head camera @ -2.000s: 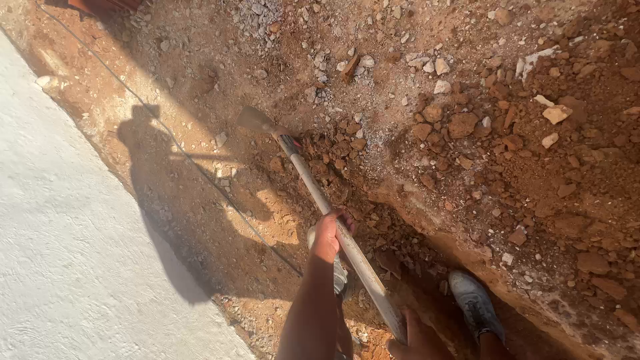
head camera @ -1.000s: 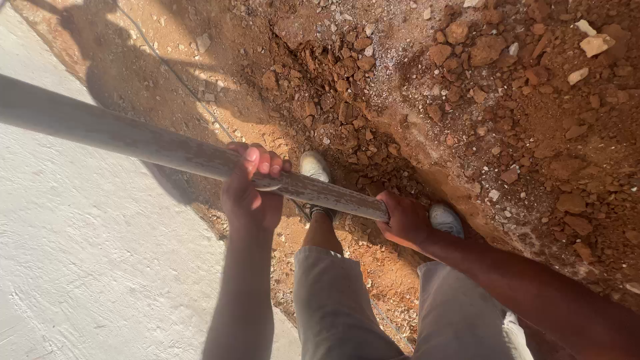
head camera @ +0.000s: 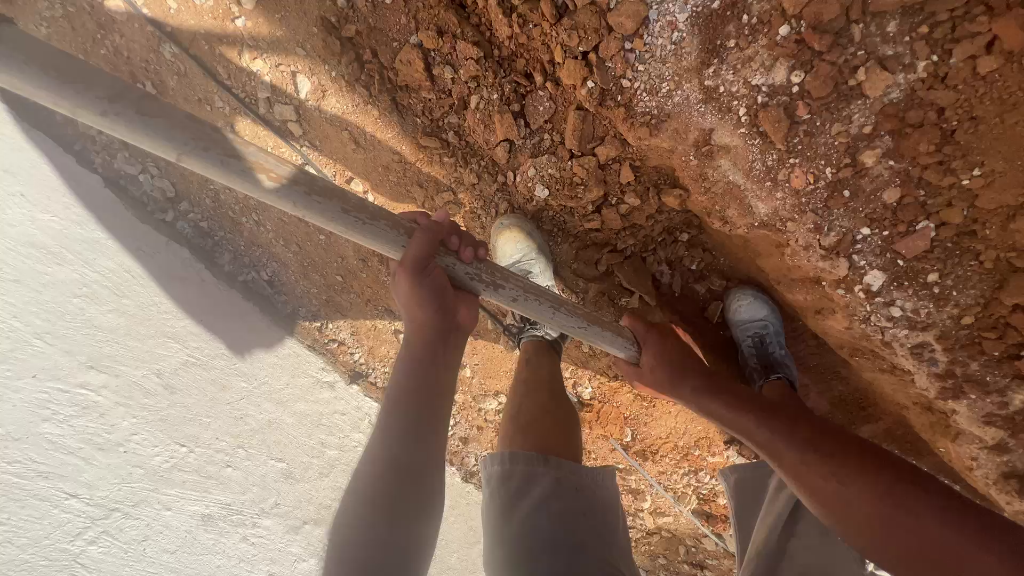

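A worn wooden tool handle [head camera: 320,200] runs from the upper left edge down to the middle right of the head view. My left hand [head camera: 436,276] is closed around its lower part, above my left shoe. At the handle's butt end, my right hand [head camera: 660,356] grips it. The tool's head lies outside the view. Beneath the handle are loose clods of reddish soil [head camera: 576,136] and dusty ground.
A white rough-plastered surface [head camera: 144,384] fills the lower left. My left shoe [head camera: 522,252] stands on soil; my right shoe [head camera: 756,328] is in a narrow trench beside an earth bank [head camera: 840,240]. A thin cable [head camera: 232,92] crosses the ground, and another thin line [head camera: 668,496] lies lower down.
Two seconds ago the handle pointed away over the ground with the tool's head in view; it has since swung up to the left. Both hands stay on it. The view has shifted.
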